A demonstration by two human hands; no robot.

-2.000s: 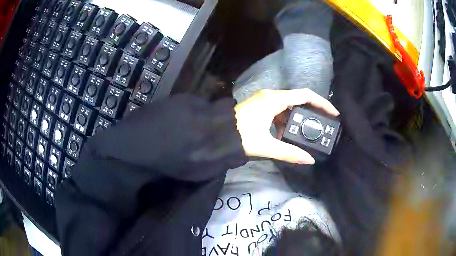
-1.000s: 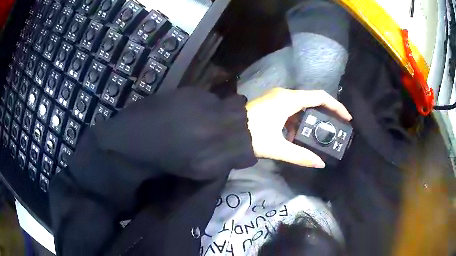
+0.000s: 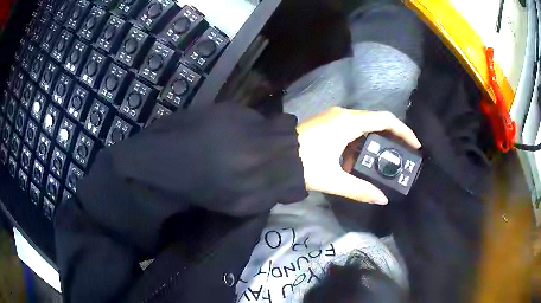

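Observation:
My left hand (image 3: 341, 155) comes in from the left in a dark sleeve. Its thumb and a finger grip a small black electronic unit (image 3: 388, 164) by its edges, above my lap. The unit is tilted, its face towards me, with a round centre and small white marks around it. The finger undersides behind it are partly hidden. My right hand is not visible; dark folded cloth lies right of the unit. A black tray (image 3: 220, 80) at the left holds rows of similar units (image 3: 135, 100), partly covered by my left sleeve.
Grey-trousered legs (image 3: 385, 74) show beyond the hand. A bench edge (image 3: 454, 38) in yellow-orange curves along the upper right, with a red-handled tool (image 3: 499, 115) beside it and a dark cable. A pale area (image 3: 228, 13) shows at the tray's far end. A blurred brownish shape is at lower right.
My left hand and the unit appear slightly further right and lower in the picture, with the grip unchanged. The red-handled tool and bench edge also shift in the picture as the view moves.

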